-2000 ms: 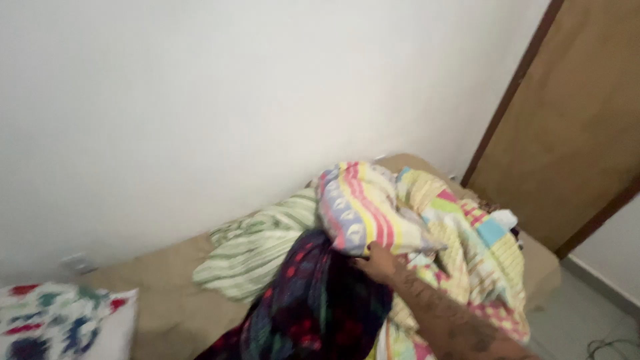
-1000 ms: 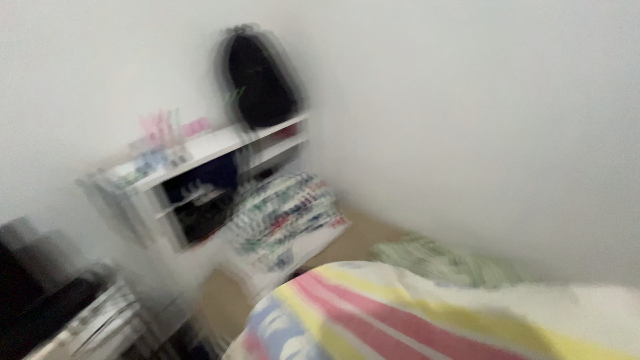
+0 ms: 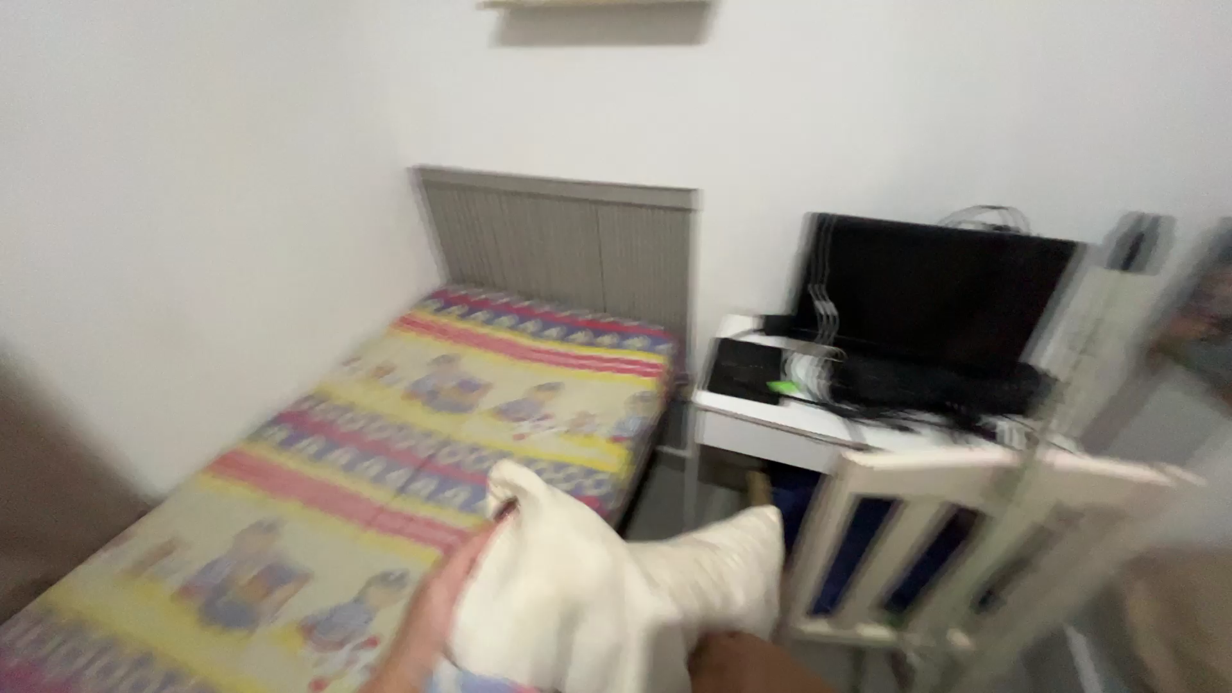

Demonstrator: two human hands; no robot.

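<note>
A whitish pillow [image 3: 558,577] fills the lower middle of the blurred head view, with a patch of blue and pink at its bottom edge. My left hand [image 3: 457,582] grips its left side, near a raised corner. At the bottom, my right hand [image 3: 741,664] is against the pillow's underside, its fingers hidden. Beyond and to the left lies a bed with a yellow, pink and blue patterned sheet [image 3: 433,472], and a grey slatted headboard [image 3: 568,231] stands at its far end.
Right of the bed, a white desk [image 3: 760,428] bears a dark monitor [image 3: 934,289] and tangled cables. A white slatted chair [image 3: 962,472] stands before it. White walls border the bed, and part of a shelf [image 3: 597,5] shows above.
The view has swung far, from a beige bed heaped with bedding to the patterned bed. One hand gripped a striped pillow or cloth on that heap; now both hands are on a pillow.
</note>
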